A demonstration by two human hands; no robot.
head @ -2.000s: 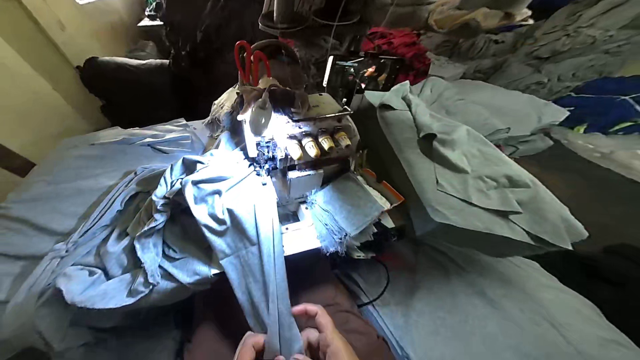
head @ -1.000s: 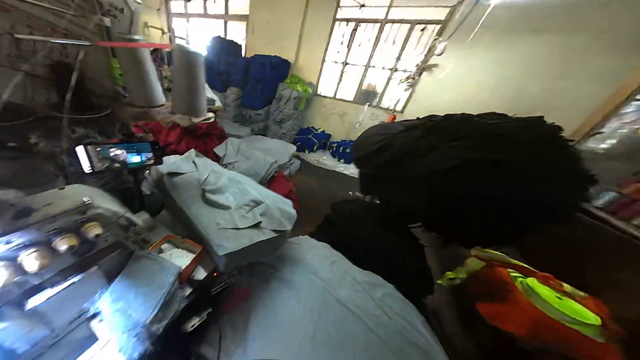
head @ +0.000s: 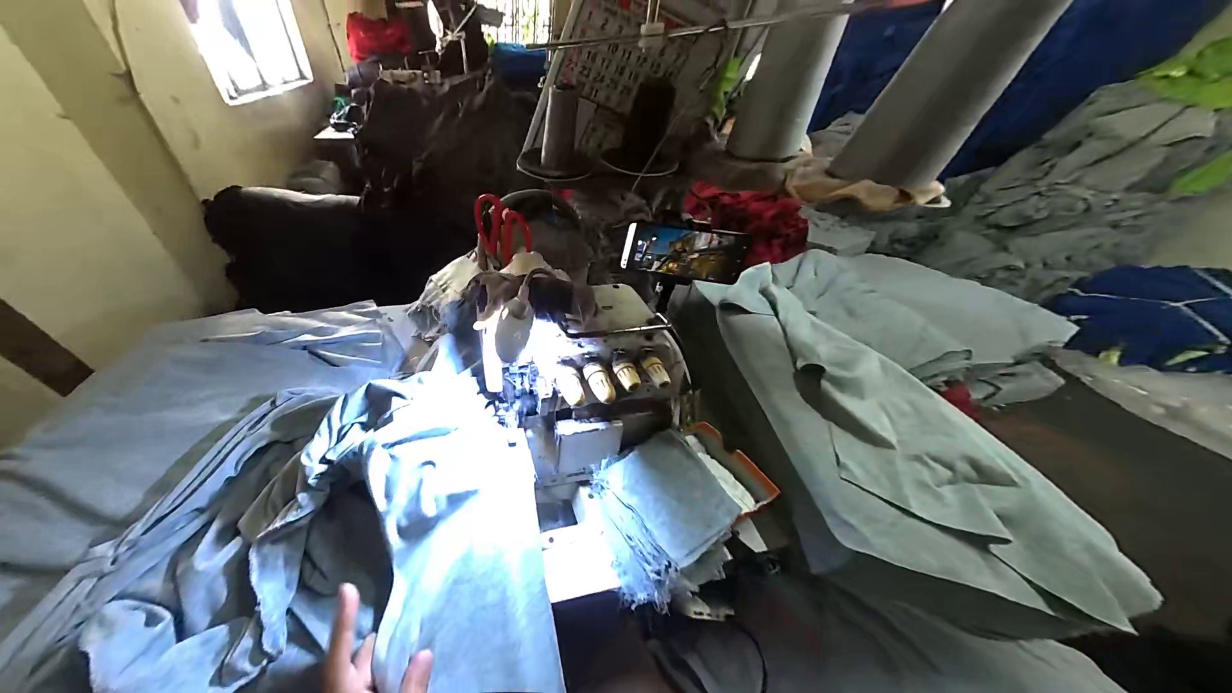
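My left hand (head: 371,650) is at the lower edge, partly cut off, one finger raised. Its thumb tip lies over the left edge of a light grey-blue cloth (head: 462,577); the frame does not show whether it grips the cloth. The cloth runs up under the brightly lit needle area of an overlock sewing machine (head: 616,318), which has several cream tension knobs (head: 626,371). More bunched cloth (head: 192,577) lies on the left. My right hand is not in view.
Right of the needle area lie stacked fabric pieces (head: 674,500) with frayed edges, beside an orange-edged box (head: 760,481). Red-handled scissors (head: 500,231) stand behind the lamp. A phone (head: 683,252) is mounted behind the machine. Large grey cloth panels (head: 895,452) lie at right.
Two seconds ago both hands held the cloth's lower end; now only my left hand shows, at its left edge. The cloth lies spread wider. The view swung right and back.
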